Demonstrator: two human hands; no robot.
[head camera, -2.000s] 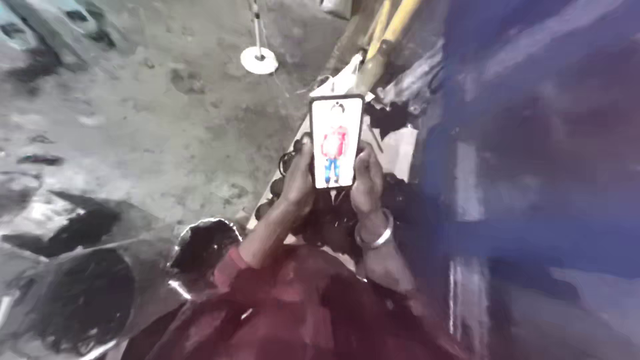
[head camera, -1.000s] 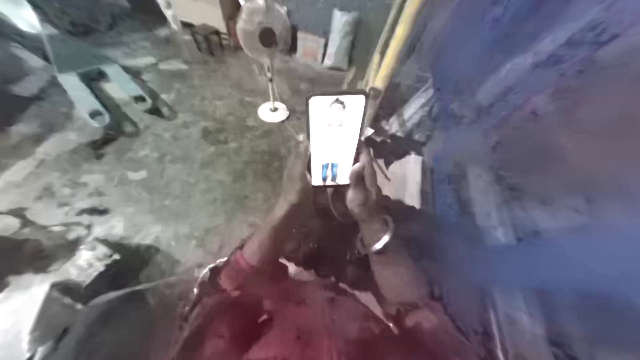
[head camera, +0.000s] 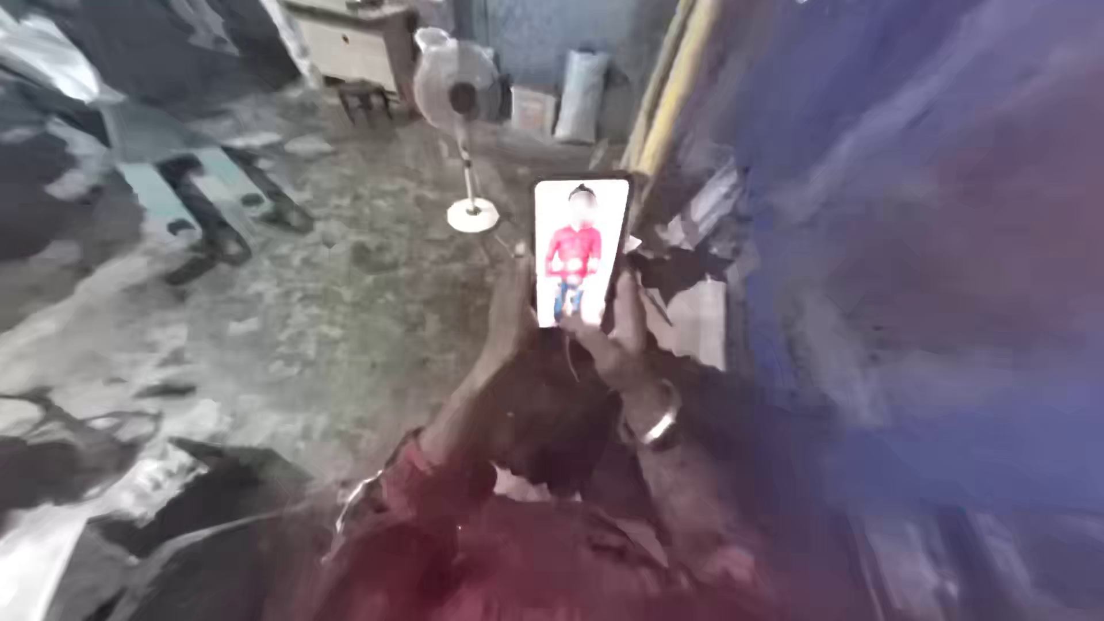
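Note:
A smartphone (head camera: 580, 250) with a bright screen stands upright in front of me, between my two hands. On its screen is a picture of a person in a red top and blue trousers. My left hand (head camera: 515, 297) grips its left edge. My right hand (head camera: 617, 341) holds the lower right edge, with the thumb over the bottom of the screen. A shiny bangle (head camera: 662, 424) circles my right wrist. Red sleeves cover part of my arms. The fingers behind the phone are hidden.
A pedestal fan (head camera: 457, 90) stands on the stained floor beyond the phone. Pallet-jack forks (head camera: 194, 194) lie at the left. A yellow pole (head camera: 677, 90) leans behind the phone. A blurred blue surface (head camera: 931, 345) fills the right side. A cabinet (head camera: 354, 47) stands at the back.
My right thumb has moved onto the lower part of the screen. The red top in the phone picture shows again, after being pale one second ago. The view has tilted up since two seconds ago.

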